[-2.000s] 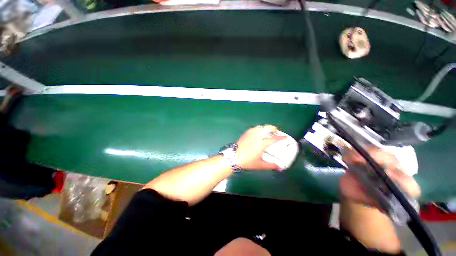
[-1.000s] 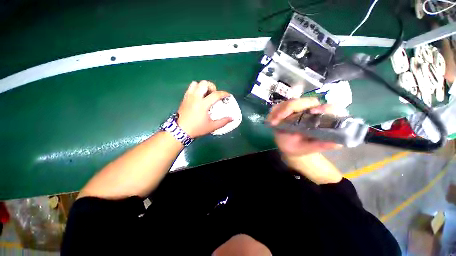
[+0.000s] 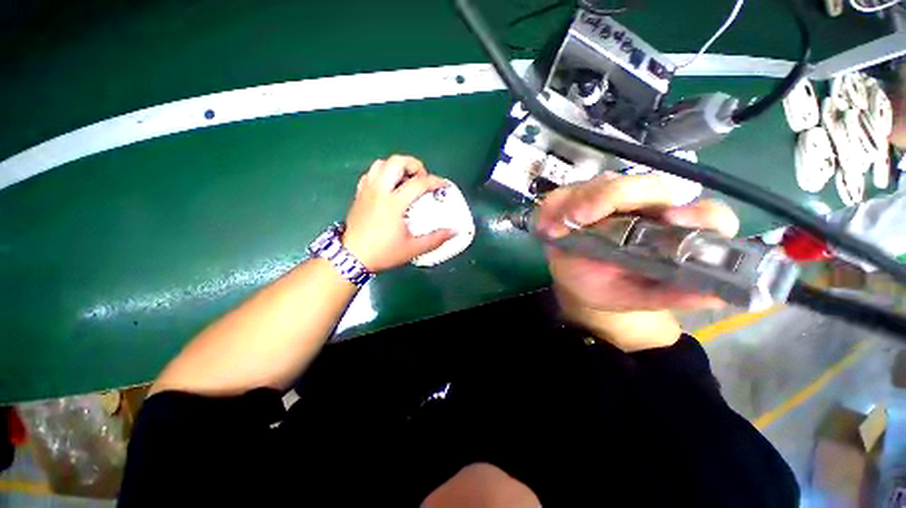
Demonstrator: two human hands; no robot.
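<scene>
My left hand point(image 3: 385, 213), with a metal watch at the wrist, holds a white rounded plastic housing point(image 3: 443, 220) on the green bench strip. A small dark spot shows near the housing's upper edge. My right hand point(image 3: 621, 243) grips a grey electric screwdriver point(image 3: 685, 250) lying nearly level, its tip point(image 3: 517, 222) pointing left at the housing with a gap between them. The silver and black screw feeder point(image 3: 596, 94) stands just beyond my right hand, its near part partly hidden by the hand and cable.
A second grey driver point(image 3: 695, 121) lies beside the feeder. A thick black cable point(image 3: 596, 141) crosses above my right hand. Cream corded units point(image 3: 844, 134) lie at right, near another person's sleeve point(image 3: 879, 220). A pale metal rail point(image 3: 328, 97) borders the dark green belt.
My right hand and driver have shifted slightly right, and the driver shows more sharply. The black cable now crosses over the feeder. My left hand still holds the housing. A sleeve has appeared at right.
</scene>
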